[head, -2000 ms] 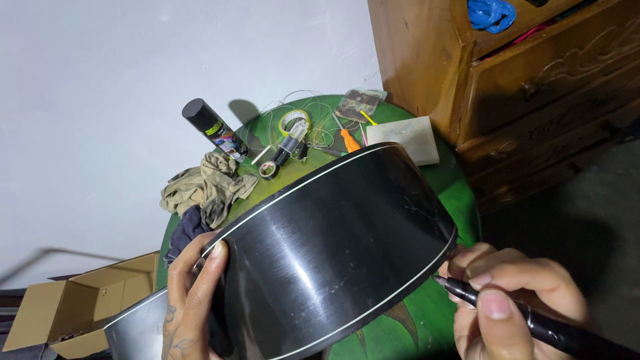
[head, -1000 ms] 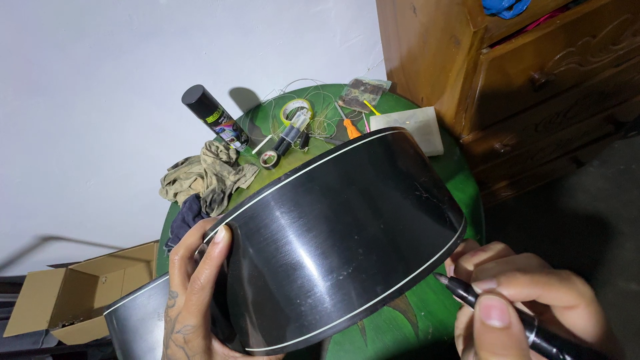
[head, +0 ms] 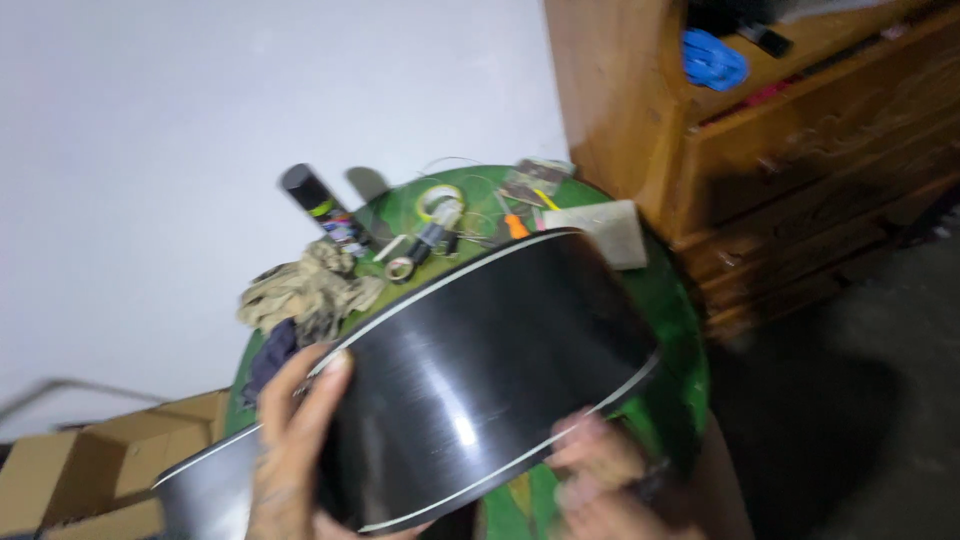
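A glossy black guitar body (head: 480, 360), seen from its side with white binding along both edges, lies tilted across the middle of the view. My left hand (head: 300, 427) grips it at the waist, thumb on the upper binding and the palm partly hidden. At the lower right edge, my right hand (head: 600, 472) is blurred, its fingertips against or very near the lower binding. A dark piece shows at that hand, too blurred to tell whether it is the black marker seen earlier.
Behind the guitar, a green round table (head: 679, 330) holds a spray can (head: 322, 206), crumpled cloth (head: 300, 289), tape rolls (head: 400, 269), an orange-handled screwdriver (head: 516, 226) and a pale flat sheet (head: 607, 225). A wooden dresser (head: 787, 180) stands right, a cardboard box (head: 112, 465) lower left.
My right hand has moved left along the lower edge of the guitar body. The black marker, plain in that hand before, is no longer clear. My left hand keeps its hold at the waist.
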